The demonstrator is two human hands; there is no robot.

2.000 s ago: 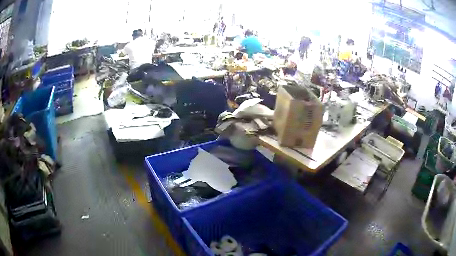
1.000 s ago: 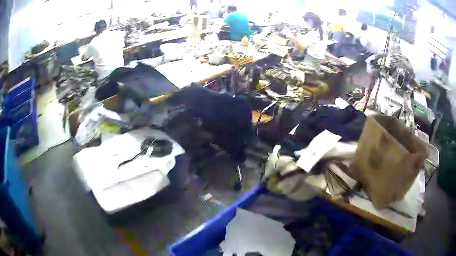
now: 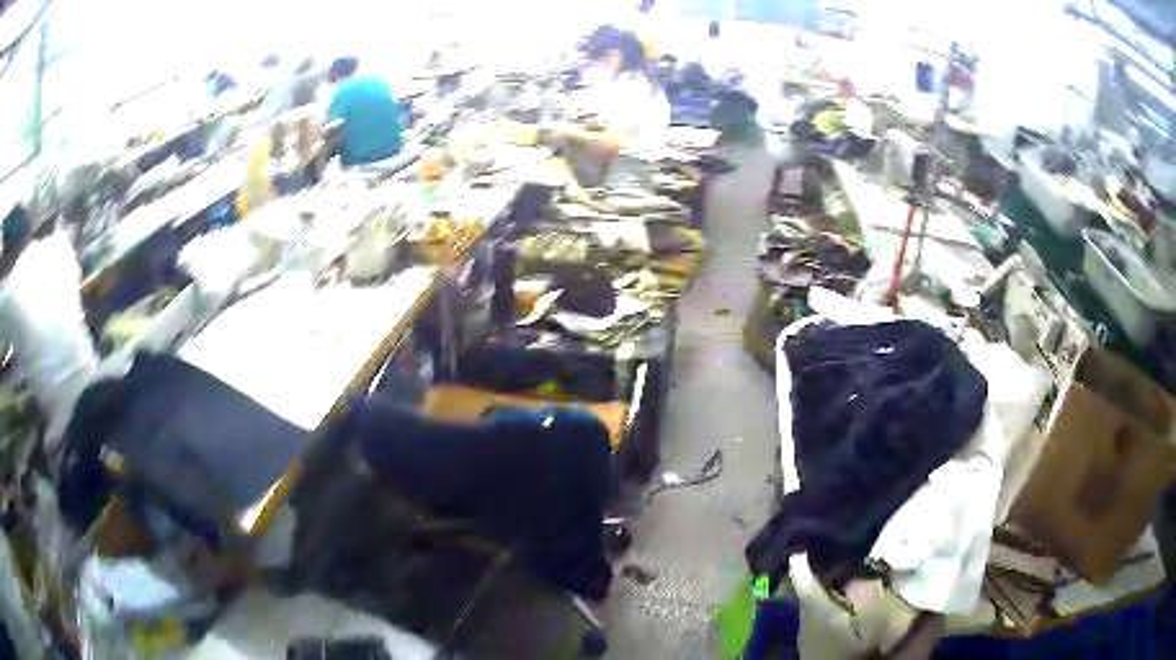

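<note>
Neither of my hands is in the picture. Nearest in front of me on the right, a heap of black cloth lies in a white-rimmed bin or tray. A pale sheet or cloth hangs beside it, and a brown cardboard box stands tilted in view at the right. On the left, dark cloth is draped over a white table's end, and a dark cloth-covered shape, perhaps a chair, stands near the middle. The picture is blurred.
A narrow aisle runs ahead between benches heaped with garment pieces. A thin cord lies on its floor. A white table stands left. A person in teal and another in white are farther off. Something bright green shows low down.
My view has moved forward and turned right. The two blue bins and the white-topped stand have slid mostly out at the bottom. The aisle and the black cloth heap now show nearer.
</note>
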